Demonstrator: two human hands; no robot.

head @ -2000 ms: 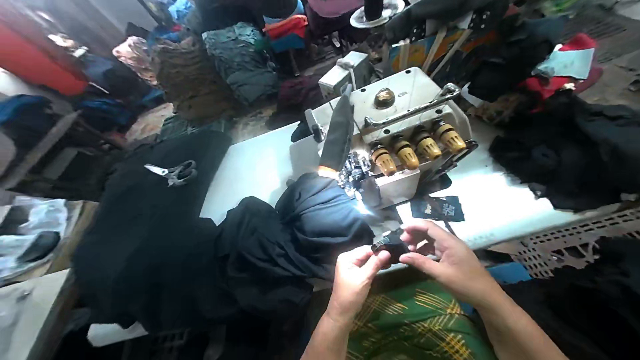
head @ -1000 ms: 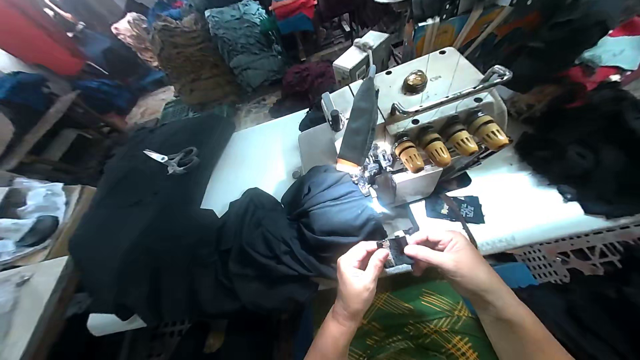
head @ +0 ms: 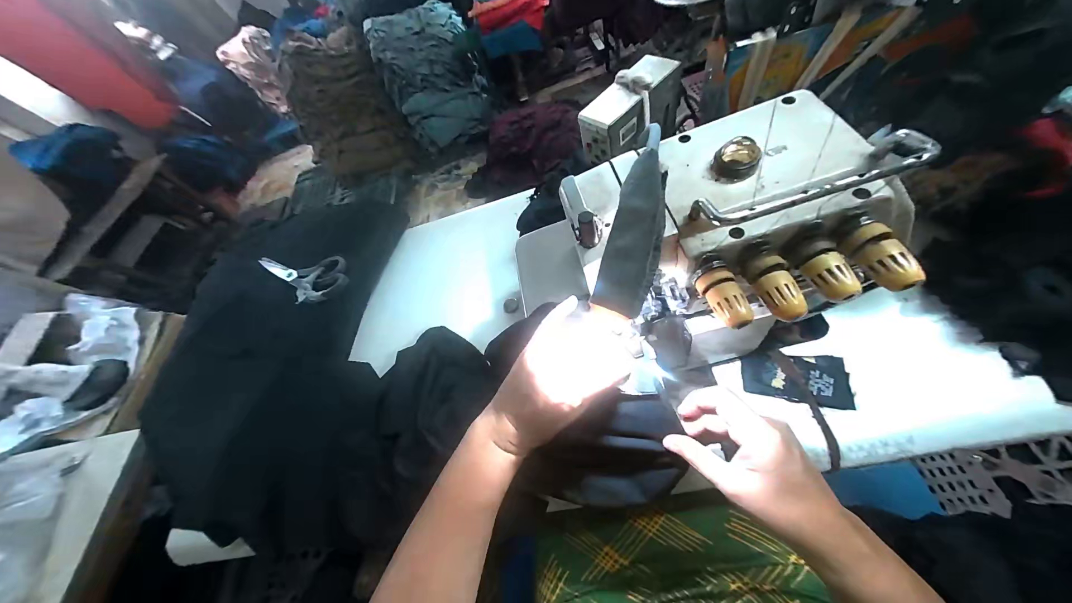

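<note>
An overlock sewing machine (head: 787,193) with several yellow tension dials stands on a white table, its lamp glaring at the needle area. Just left of the presser foot, my left hand (head: 557,381) lies on black fabric (head: 427,402), its fingers washed out by the light; its grip is hard to judge. My right hand (head: 737,444) is at the fabric's right edge below the foot, thumb and fingers near a dark piece. Whether they pinch it cannot be told. A black printed label piece (head: 800,381) lies to the right on the table.
Metal scissors (head: 308,278) rest on black cloth over the table's left part. A dark strap (head: 808,402) crosses the label piece. Bundles of folded garments (head: 431,75) stand behind. Dark fabric is heaped at the right, and a white perforated crate (head: 976,477) is below the table edge.
My hands were together holding a small dark piece below the machine. They have since parted, the left moving up to the needle area over the fabric. The black fabric there has shifted toward me.
</note>
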